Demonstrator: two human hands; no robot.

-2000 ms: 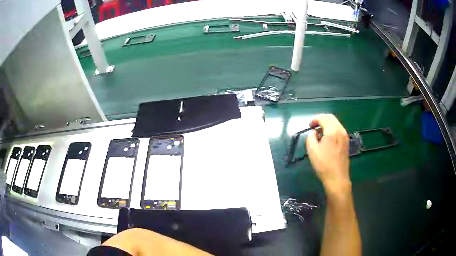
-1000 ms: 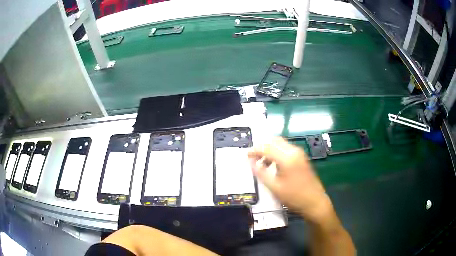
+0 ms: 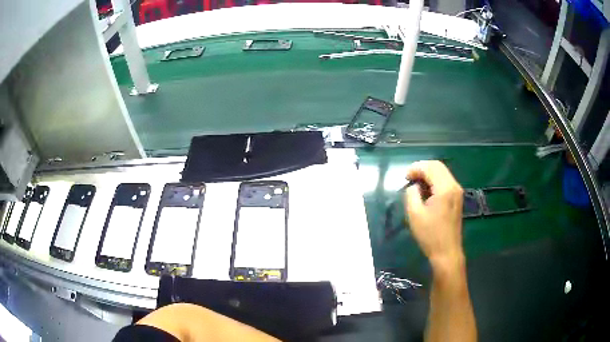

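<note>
My right hand (image 3: 433, 210) is over the green conveyor (image 3: 495, 240), its fingers pinching the edge of a dark, blurred phone middle frame (image 3: 390, 224). Another frame (image 3: 505, 200) lies lengthwise to the right of the hand, its near end partly behind the hand. On the white infeed belt (image 3: 328, 234), several black frames stand in a row, windows showing white; the rightmost frame (image 3: 236, 230) is apart from its neighbour (image 3: 156, 230). Of my left arm, only part shows at the bottom edge; the left hand is not in view.
Black flaps lie at the far edge (image 3: 254, 155) and near edge (image 3: 254, 304) of the white belt. A set-aside frame (image 3: 371, 120) lies tilted beyond the belt end. Wire scraps (image 3: 399, 283) lie near the corner. A white post (image 3: 408, 57) and grey-white housing (image 3: 67, 87) stand beyond.
My right hand has moved from the rightmost frame on the white belt to the conveyor at right and holds another frame. The row has shifted left. Frames on the far conveyor have moved right.
</note>
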